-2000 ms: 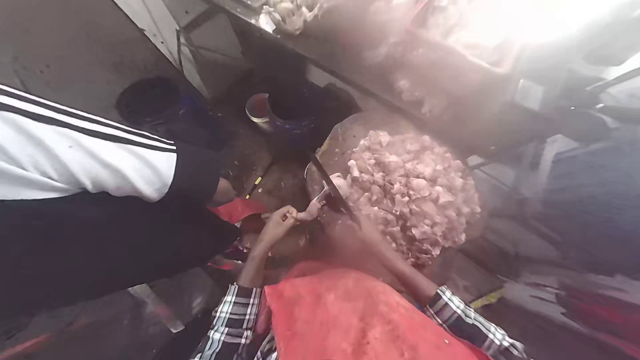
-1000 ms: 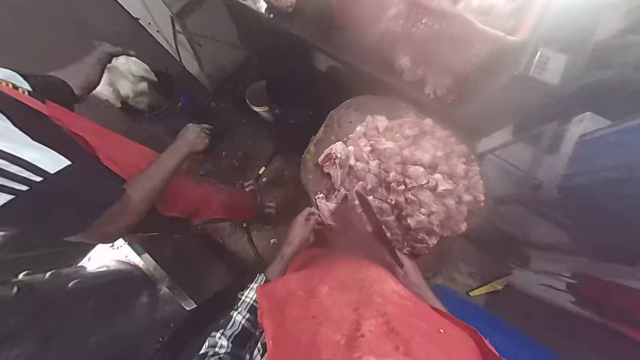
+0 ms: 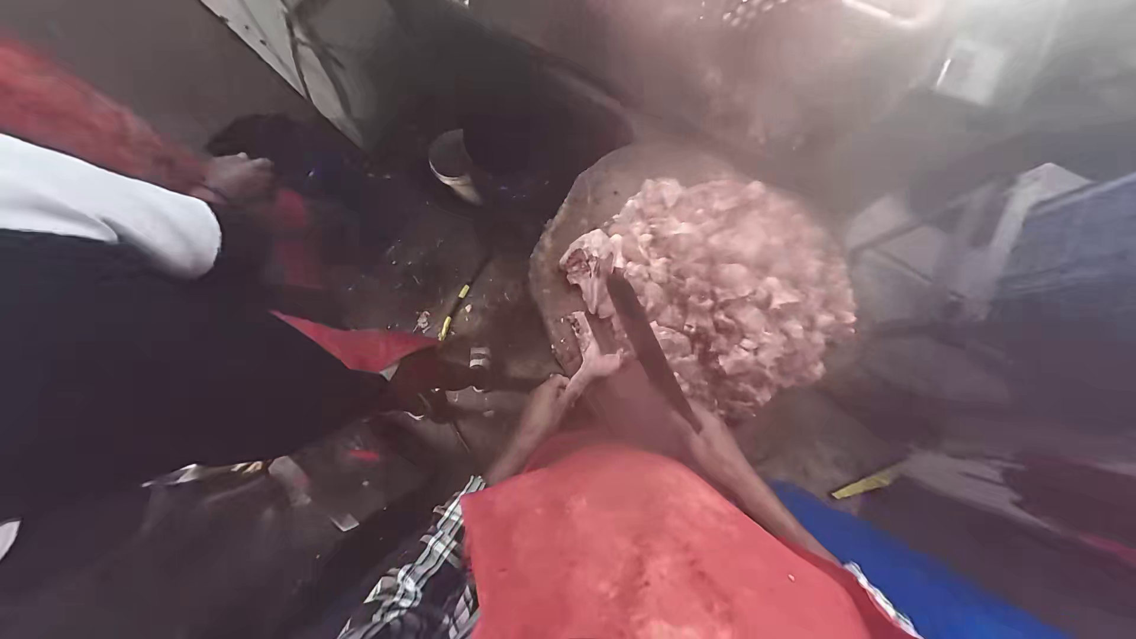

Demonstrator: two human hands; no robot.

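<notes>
My left hand [image 3: 552, 390] is closed on the end of a pale piece of raw meat [image 3: 596, 362], held over the near left edge of a round chopping block [image 3: 555, 257]. In my right hand [image 3: 706, 428] is a long dark-bladed knife [image 3: 646, 342], its blade slanting up and left across the block. A big heap of cut raw meat pieces [image 3: 737, 284] covers most of the block. One larger piece of meat [image 3: 590, 262] lies at the heap's left side, near the blade's tip.
A person in dark clothes with a white stripe [image 3: 98, 209] stands close at left; a hand [image 3: 238, 176] shows beyond. A bucket [image 3: 454, 164] stands behind left of the block. Dark floor with scraps and a black-and-yellow strip [image 3: 454, 311] lies between. Haze blurs the upper right.
My left hand now holds a pale piece clear of the heap, where one second ago it was at the heap's edge. The person at left has shifted.
</notes>
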